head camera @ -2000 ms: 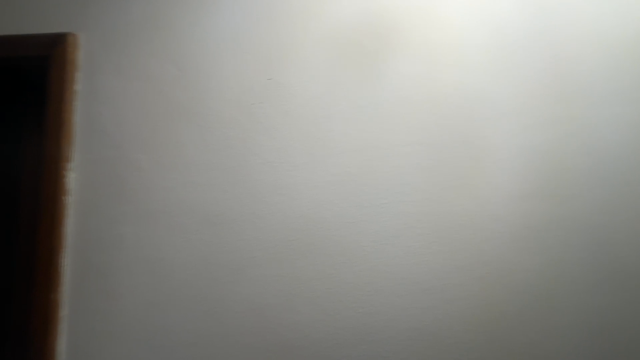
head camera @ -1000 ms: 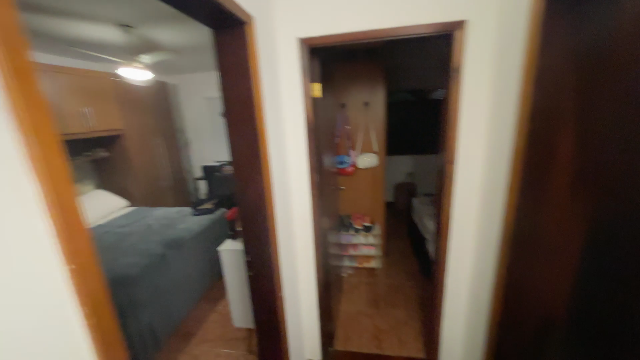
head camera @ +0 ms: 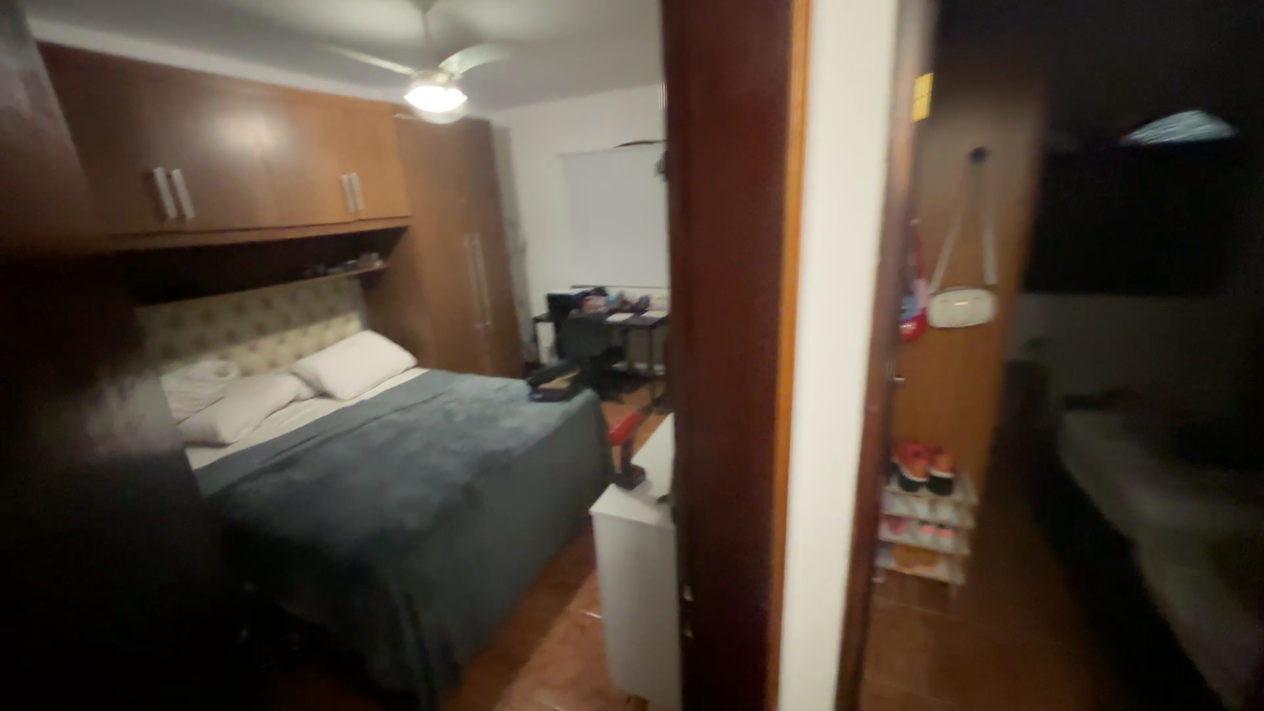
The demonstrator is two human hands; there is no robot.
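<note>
Neither my left hand nor my right hand shows in the head view. Ahead on the left, through a doorway, stands a bed (head camera: 415,474) with a blue-grey blanket. White pillows (head camera: 355,363) lie at its tufted headboard (head camera: 257,326). A dark open case or bag (head camera: 555,383) rests on the far corner of the blanket. Near the bed's foot, a white cabinet (head camera: 637,563) has a red and dark object (head camera: 626,449) on top, too blurred to name.
A dark wooden door frame (head camera: 731,355) divides two rooms. Wooden cupboards (head camera: 247,148) hang above the bed, and a chair (head camera: 590,341) stands by a desk at the back. In the right room are a shoe rack (head camera: 923,533) and a hanging white bag (head camera: 963,307).
The view has swung from a plain wall to two doorways, then closer to the left bedroom. No hand appears in any frame.
</note>
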